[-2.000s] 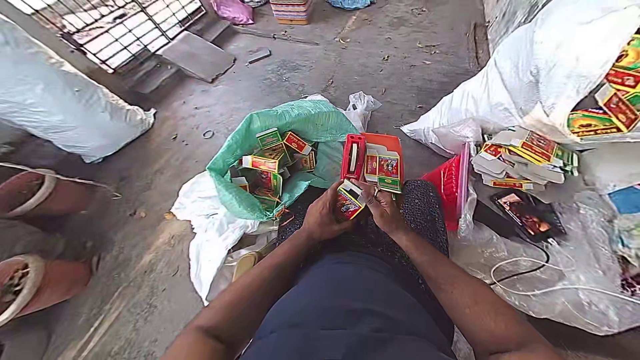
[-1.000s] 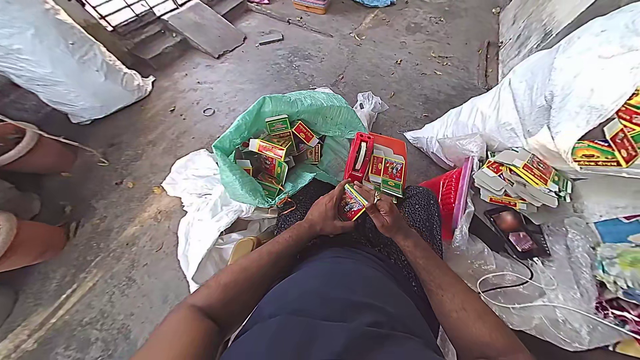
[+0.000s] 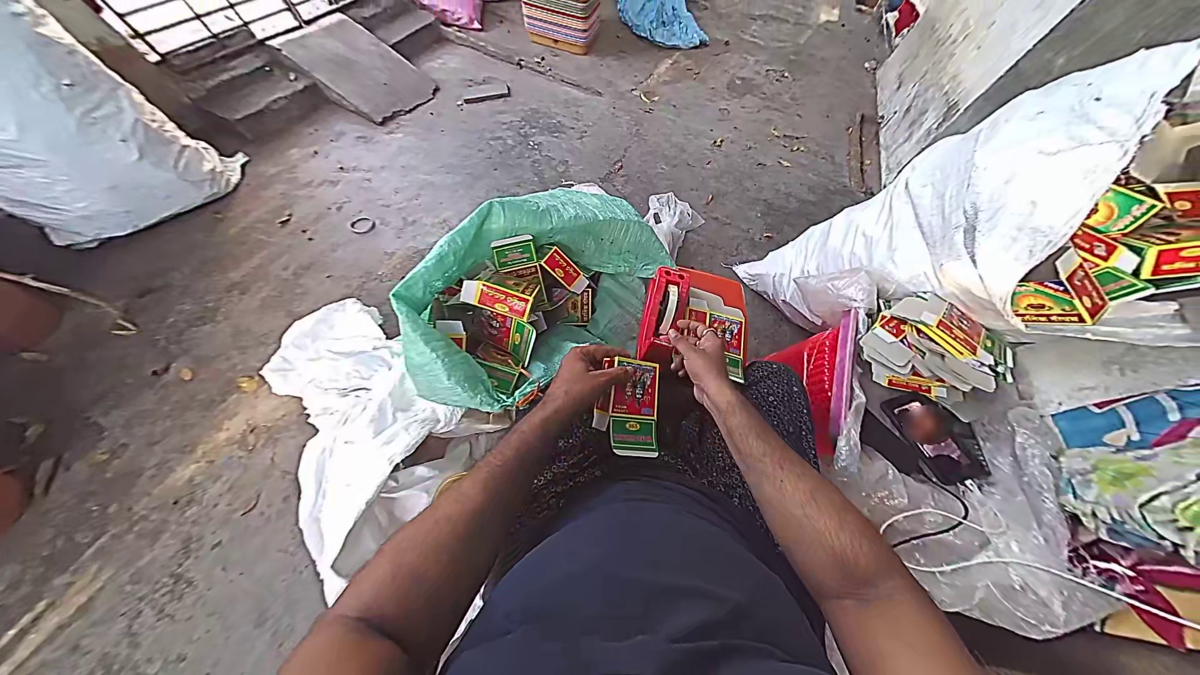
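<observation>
My left hand (image 3: 583, 380) grips a small printed cardboard box (image 3: 635, 398), red and yellow with a green end flap, over my lap. At the red tape dispenser (image 3: 662, 305) is my right hand (image 3: 698, 354), its fingers bent near the roll of tape; whether they pinch a piece of tape is too small to tell. Behind that hand, flat printed cartons (image 3: 729, 330) lie in an orange tray (image 3: 720, 284). Left of the dispenser stands a green woven sack (image 3: 441, 272), its mouth wide, with several folded boxes inside.
Flattened cartons (image 3: 937, 347) are piled at the right, near a red plastic basket (image 3: 814, 375) and a phone (image 3: 937, 436) with a cable. A white sack (image 3: 975, 197) of boxes lies behind them. White cloth-like sacking (image 3: 337, 412) lies left of the green sack.
My hands were together at a box; now they are apart. The left holds the box with its green flap hanging down, and the right has moved up to the tape dispenser.
</observation>
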